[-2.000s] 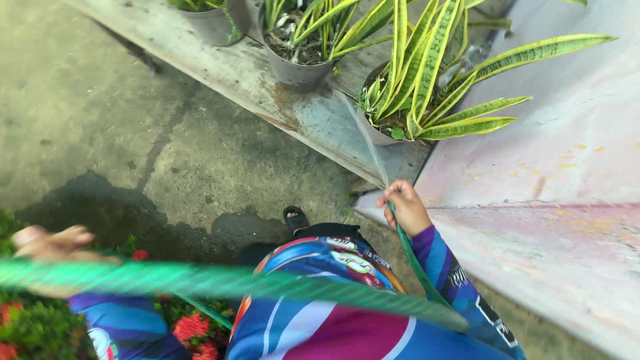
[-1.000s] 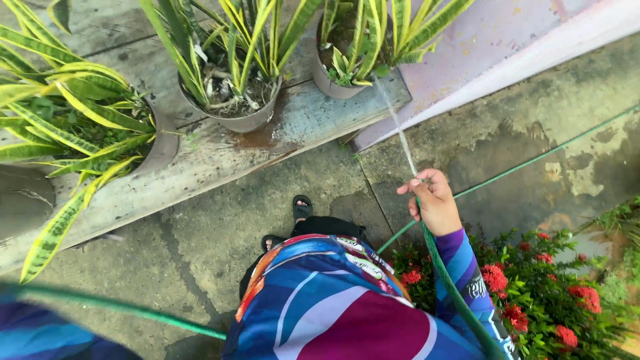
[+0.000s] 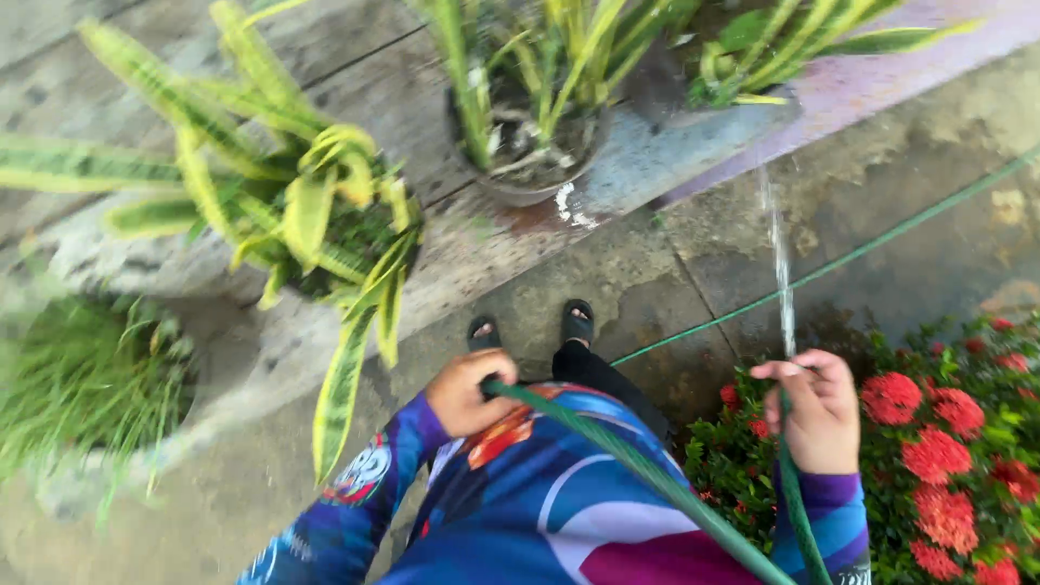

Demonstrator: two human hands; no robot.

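A green garden hose [image 3: 642,471] loops across my body between both hands. My left hand [image 3: 470,392] is closed around it at the front of my waist. In my right hand [image 3: 815,406], at the right, the hose's upper end is gripped, and a stream of water [image 3: 777,252] shoots from it up the view, toward the purple wall base. Ahead, a potted snake plant [image 3: 528,146] stands on a weathered wooden bench [image 3: 479,244]. A second snake plant [image 3: 313,219] is at the left, and a third [image 3: 756,65] at the upper right, partly cut off.
A pot of grassy plant [image 3: 89,382] stands at the lower left. Red-flowered shrubs [image 3: 934,455] grow close by my right hand. More green hose [image 3: 861,248] runs over the wet concrete floor [image 3: 682,301]. My sandalled feet [image 3: 577,321] are near the bench edge.
My left hand, out of view one second ago, is now on the hose at my waist. The water stream, which met the right-hand pot area, now points beside the bench. The view has swung round.
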